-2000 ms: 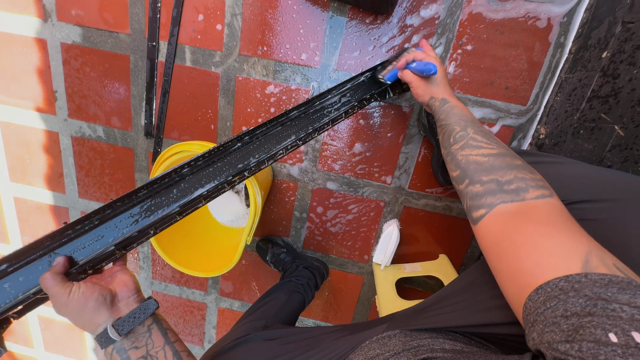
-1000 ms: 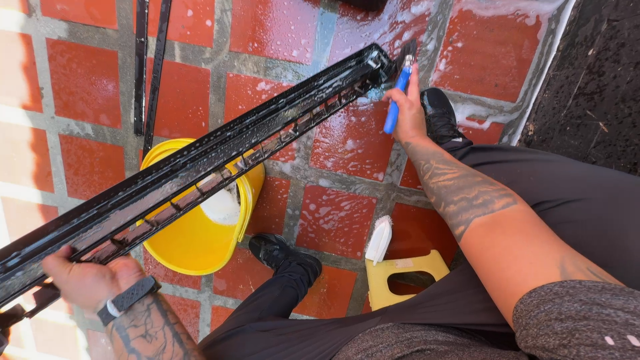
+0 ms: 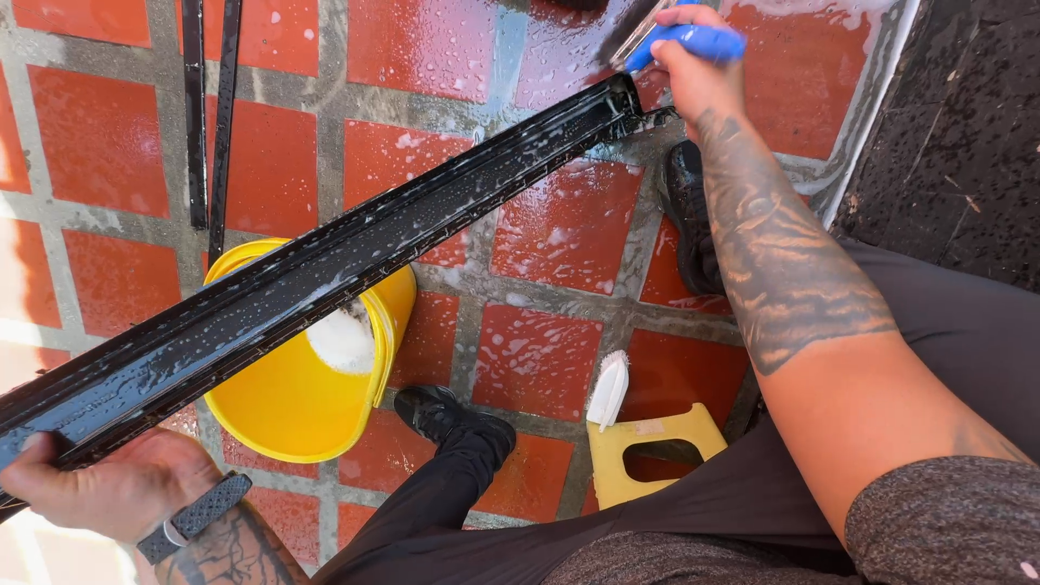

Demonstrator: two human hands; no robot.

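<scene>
My left hand [image 3: 122,479] grips the lower left end of a long black channel-shaped panel [image 3: 341,268], wet with drops and some foam. The panel slants up to the right, its far end just below the brush. My right hand [image 3: 699,69] is closed around a blue-handled brush [image 3: 699,41], slightly blurred, at the top right. The brush head is near the panel's far end; whether they touch I cannot tell. Beneath the panel stands a yellow bucket [image 3: 292,406] with white suds inside.
Two narrow black strips [image 3: 197,122] lie at the upper left on wet, soapy red floor tiles [image 3: 536,357]. A white scrub brush [image 3: 609,390] rests against a yellow plastic stool [image 3: 605,463]. My shoes [image 3: 431,414] are near the bucket and below my right hand. A dark surface borders the right.
The panel has turned from its slotted side, seen a second ago, to its smoother face. My right hand has moved up with the brush, whose handle now points right instead of down.
</scene>
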